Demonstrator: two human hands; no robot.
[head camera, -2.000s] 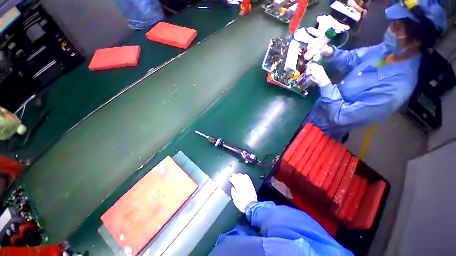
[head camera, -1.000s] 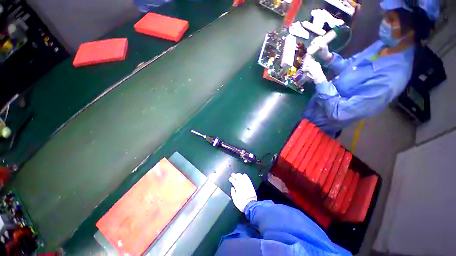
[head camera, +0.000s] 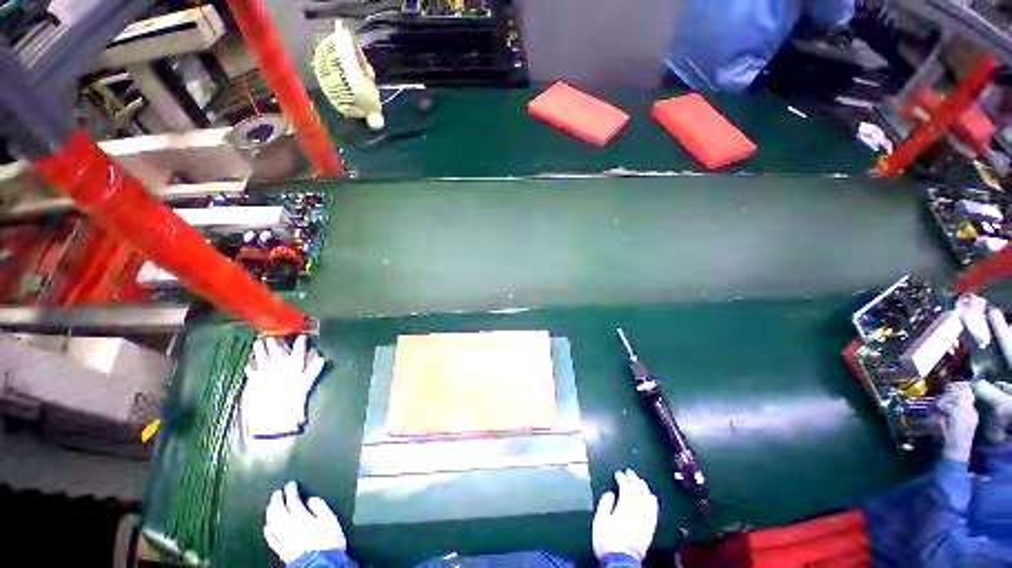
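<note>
A red-orange foam pad (head camera: 473, 383) lies flat on a pale grey-green base plate (head camera: 474, 499) in front of me. My left hand (head camera: 302, 526), in a white glove, rests on the green bench to the left of the plate, holding nothing. My right hand (head camera: 626, 518), also in a white glove, rests on the bench to the right of the plate, empty. A black electric screwdriver (head camera: 665, 422) lies on the bench right of the plate, its bit pointing away from me.
A spare white glove (head camera: 281, 386) and long green strands (head camera: 205, 444) lie at the left by a red post (head camera: 167, 239). A circuit board (head camera: 261, 239) sits on the conveyor belt (head camera: 621, 239). A neighbour's gloved hands work on another board (head camera: 912, 355). Pad bin (head camera: 805, 544) is at lower right.
The view has swung left and levelled. My left hand, the spare glove and the green strands have come into view. My right hand, the screwdriver and the pad keep their places on the bench.
</note>
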